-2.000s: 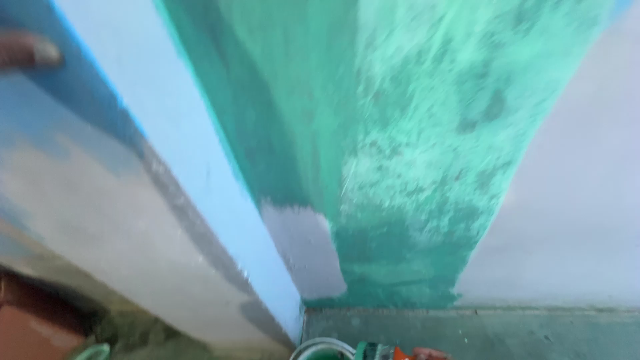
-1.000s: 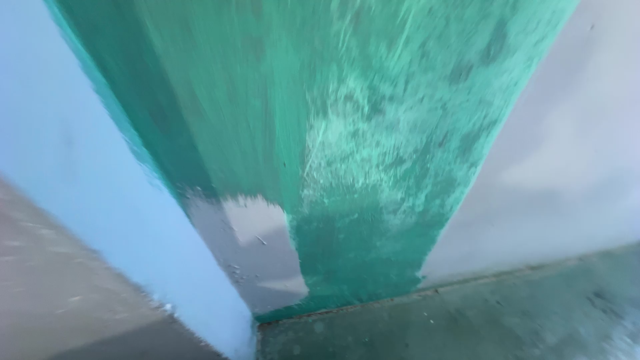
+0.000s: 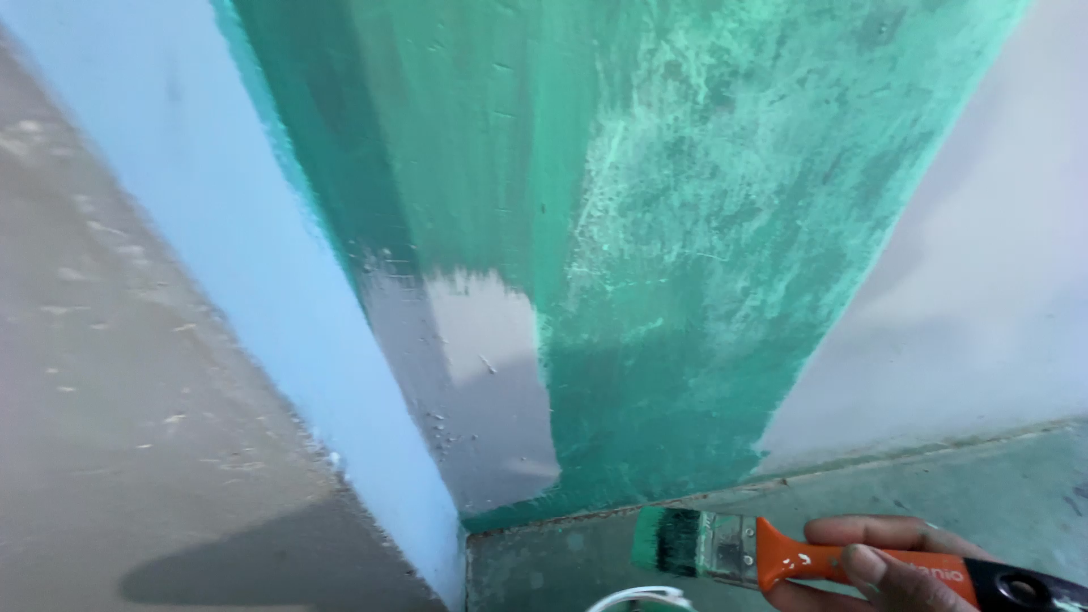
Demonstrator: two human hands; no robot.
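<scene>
My right hand (image 3: 892, 557) grips a paintbrush (image 3: 790, 557) by its orange and black handle, at the lower right. The brush lies nearly level, its bristles coated in green paint and pointing left, just in front of the foot of the wall. Below the bristles, the rim of a container (image 3: 642, 592) with green inside shows at the bottom edge. Behind stands a wall with a green painted band (image 3: 646, 382), patchy and lighter at the upper right. An unpainted greyish patch (image 3: 493, 399) lies at its lower left. My left hand is out of view.
A light blue strip (image 3: 255, 255) borders the green at the left, beside a rough grey-brown wall face (image 3: 153, 382). Pale wall (image 3: 960, 323) continues to the right of the green. The greenish floor (image 3: 977, 484) meets the wall along a dirty seam.
My right hand with the brush has come into view at the lower right; one second ago no hand showed. The fingers at the upper left two seconds ago are gone.
</scene>
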